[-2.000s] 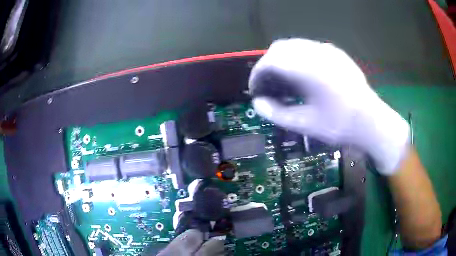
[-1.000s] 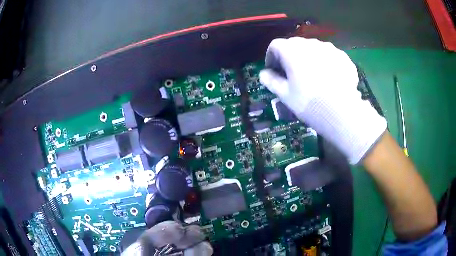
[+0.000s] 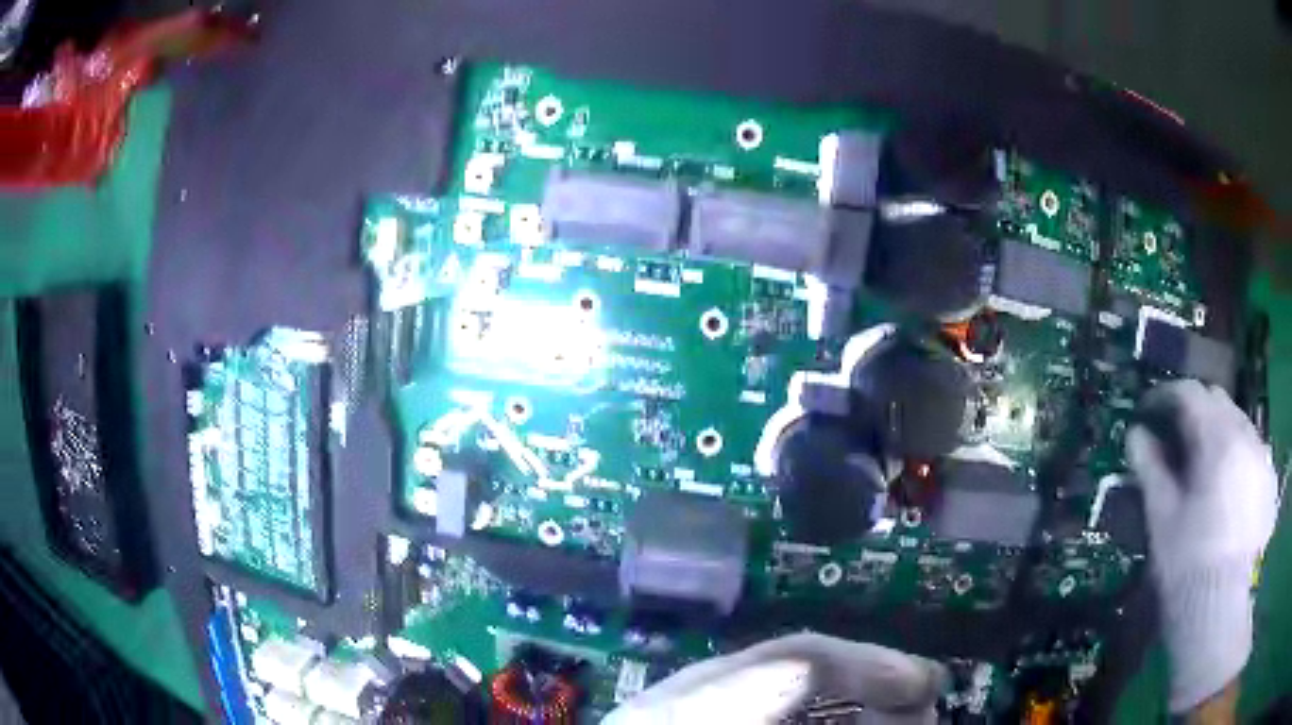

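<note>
The large green circuit board (image 3: 638, 354) lies in the black fixture plate (image 3: 284, 184), with grey blocks (image 3: 609, 208) and black round capacitors (image 3: 914, 404) on it. My left hand (image 3: 779, 680), in a white glove, is at the bottom edge, partly cut off, palm up with several silver screws (image 3: 829, 712) in it. My right hand (image 3: 1204, 496), in a white glove, is over the board's right side, fingers curled downward. The fingertips are blurred and dark, so whether they hold a screw cannot be told.
A small green board (image 3: 262, 467) sits in the fixture's left part. A black tray (image 3: 85, 425) with loose silver screws lies left of the fixture. A red bundle (image 3: 71, 121) is at the upper left. A copper-wound ring (image 3: 536, 691) stands at the bottom, beside white parts (image 3: 319, 680).
The view has shifted left, so the board appears further right and the small board and screw tray show. My right hand appears lower and further right. My left hand appears further right, still with screws.
</note>
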